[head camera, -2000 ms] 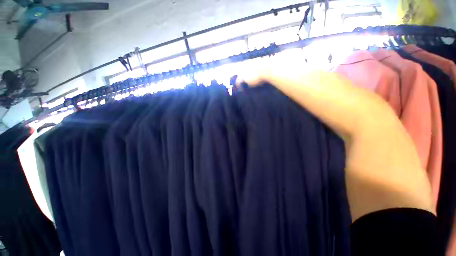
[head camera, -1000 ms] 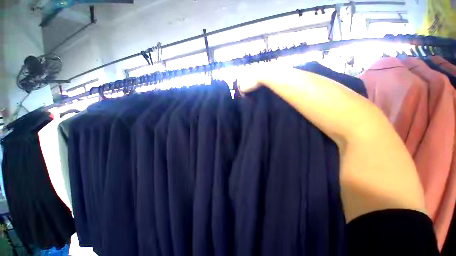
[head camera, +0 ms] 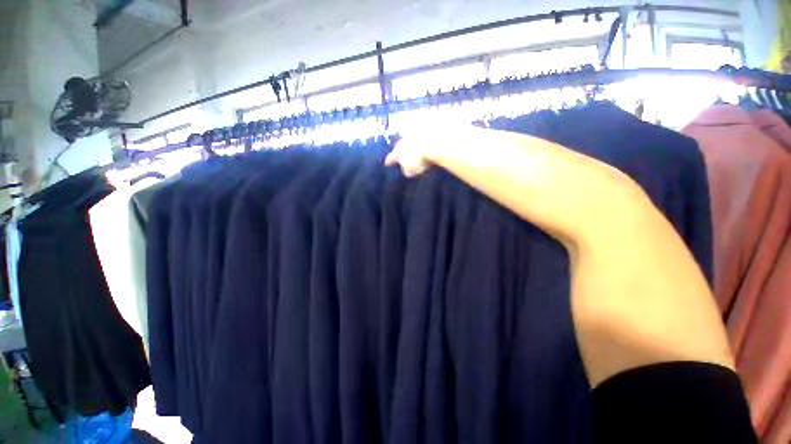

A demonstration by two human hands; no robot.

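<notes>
A dense row of navy jackets hangs from a long garment rail in front of me. My right hand is at the top of the jackets near the middle of the row, just below the rail. Its fingers are bent at the collars, but glare and blur hide what they hold, if anything. My bare right forearm reaches in from the lower right, across the jackets' shoulders. My left hand is not in view.
Pink jackets hang at the right end. Black garments and a white garment hang at the left. A wall fan is at the upper left. Blue plastic lies low at the left.
The view has shifted, so the pink jackets sit further right and more of the left side shows. More navy jacket shows behind my forearm. My hand remains at the collars, its fingers now more visible.
</notes>
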